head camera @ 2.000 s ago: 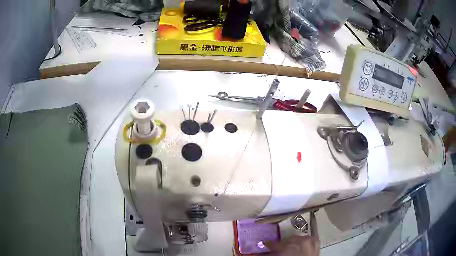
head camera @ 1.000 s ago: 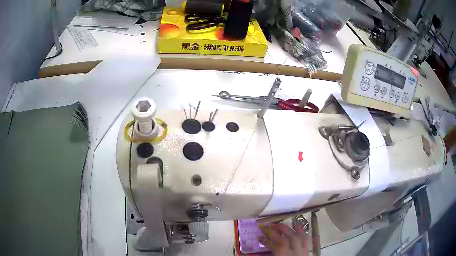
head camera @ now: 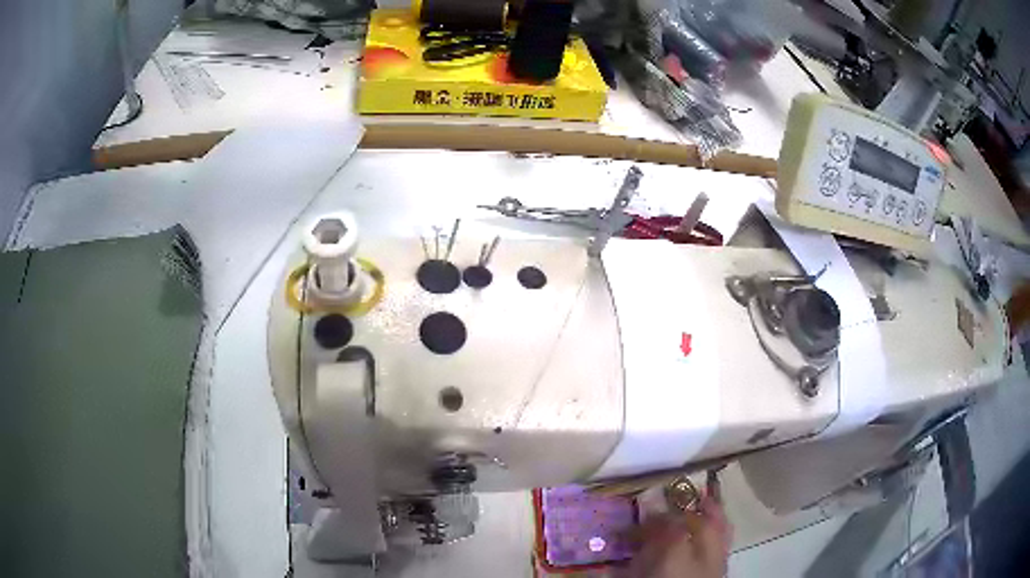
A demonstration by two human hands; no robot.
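A smartphone (head camera: 585,528) with a red-edged case and a lit purple screen lies under the arm of the cream sewing machine (head camera: 520,395). My right hand (head camera: 682,544) is at the phone's right side, blurred and cut off by the bottom edge. Its fingertips are near the screen; whether they touch it is unclear, and I see nothing held. My left hand is not in view. Small shiny metal parts (head camera: 683,493) lie just above my right hand, beneath the arm.
Sage-green fabric panels (head camera: 102,395) lie at the left beside white paper (head camera: 277,169). Red-handled scissors (head camera: 666,229) lie behind the arm. A control panel (head camera: 864,175) stands at the back right. A yellow box (head camera: 480,96) sits on the table behind.
My right hand first reaches over the phone screen, then draws back slightly to the right. The phone stays in place. The view has shifted a little.
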